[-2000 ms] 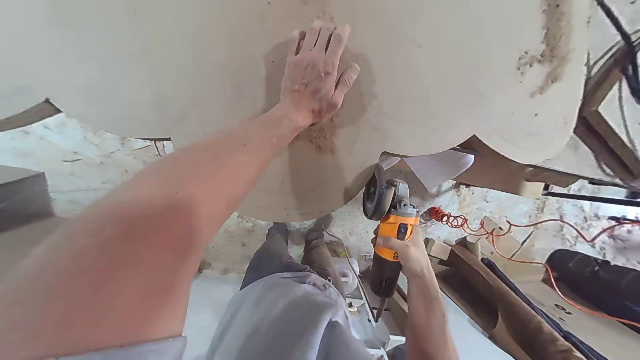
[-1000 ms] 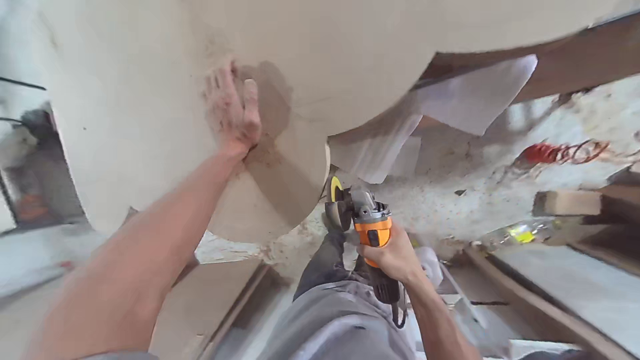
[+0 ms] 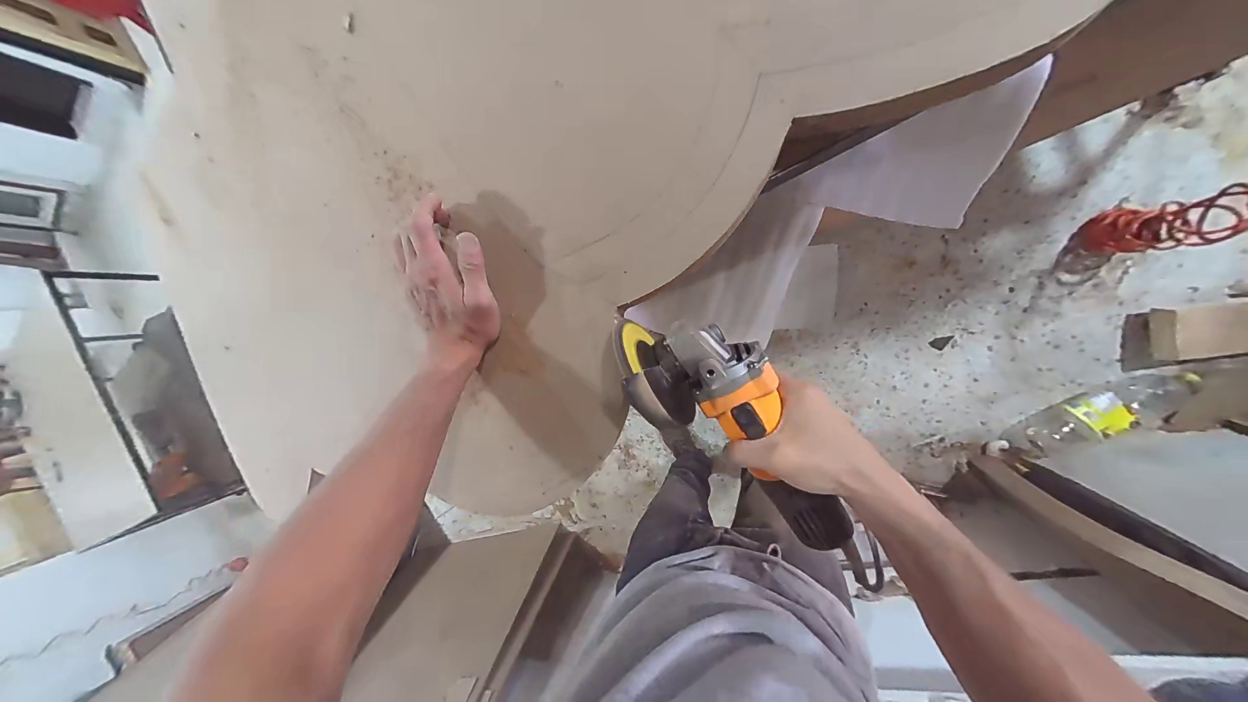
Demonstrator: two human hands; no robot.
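Note:
My left hand (image 3: 448, 278) rests on the top of a large wooden panel (image 3: 604, 146) with a scalloped edge, its fingers spread and nothing held. Fine dust lies near the fingertips, and faint curved pencil lines run across the panel. My right hand (image 3: 804, 439) is closed around the orange and black body of an angle grinder (image 3: 746, 395). The yellow-faced disc (image 3: 639, 346) and its dark guard are at the curved rim, just below the inner corner of a scallop. Whether the disc touches the rim I cannot tell. The power cord hangs from the grinder's rear end.
White sheets (image 3: 916, 166) hang under the panel's right side. On the speckled floor lie a coiled red hose (image 3: 1141, 229), a clear plastic bottle (image 3: 1107, 414) and a wood block (image 3: 1199, 333). Boards (image 3: 1121, 551) are at lower right, a brown box-like piece (image 3: 458, 604) at lower left.
The grinder, held beside the panel's rim two seconds ago, is now at a different part of the scalloped edge, its disc side turned more into view. The view has swung considerably.

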